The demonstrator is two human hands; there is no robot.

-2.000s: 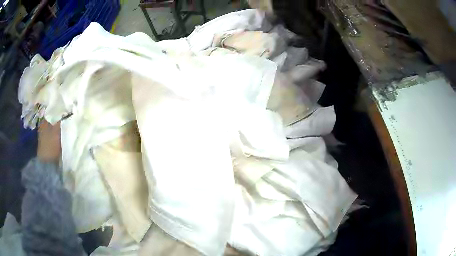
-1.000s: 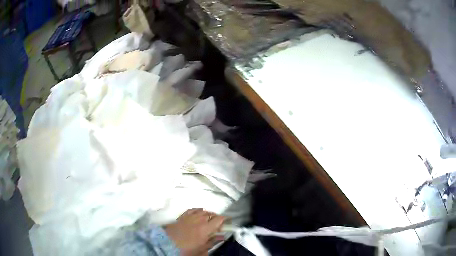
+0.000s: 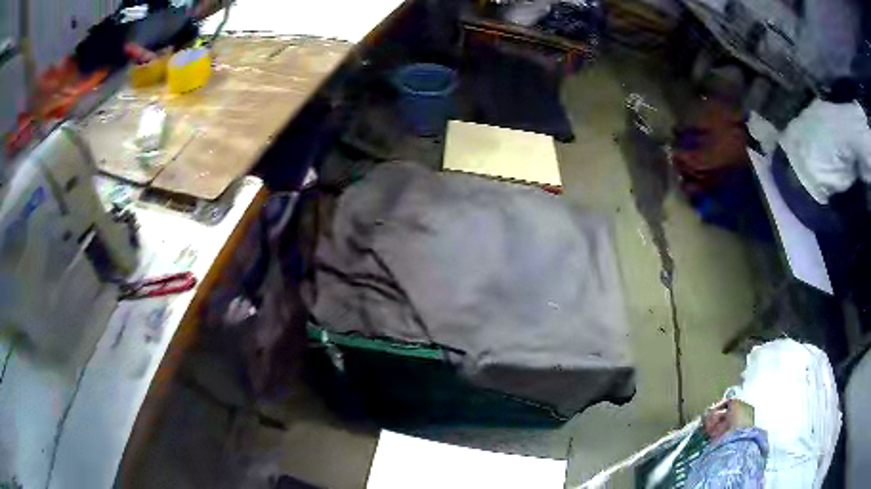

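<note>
My right hand (image 3: 731, 417), in a blue-grey sleeve, is at the lower right against a tall white folded bundle of cloth (image 3: 797, 411). Its fingers are closed around a thin white fabric strip (image 3: 640, 457). The strip runs down and left out of the picture. The fingertips are small and blurred. My left hand is not in view.
The sewing machine (image 3: 62, 239) and red-handled snips (image 3: 160, 286) are on the white table at left, cardboard (image 3: 248, 105) beyond. A grey cloth (image 3: 477, 258) covers a green crate. A white panel (image 3: 468, 465) is at the bottom. A person (image 3: 831, 148) sits far right.
The view has swung right, from the loose white heap to the covered crate and floor. The left hand seen on the heap has left view; my right hand with the strip has come into view.
</note>
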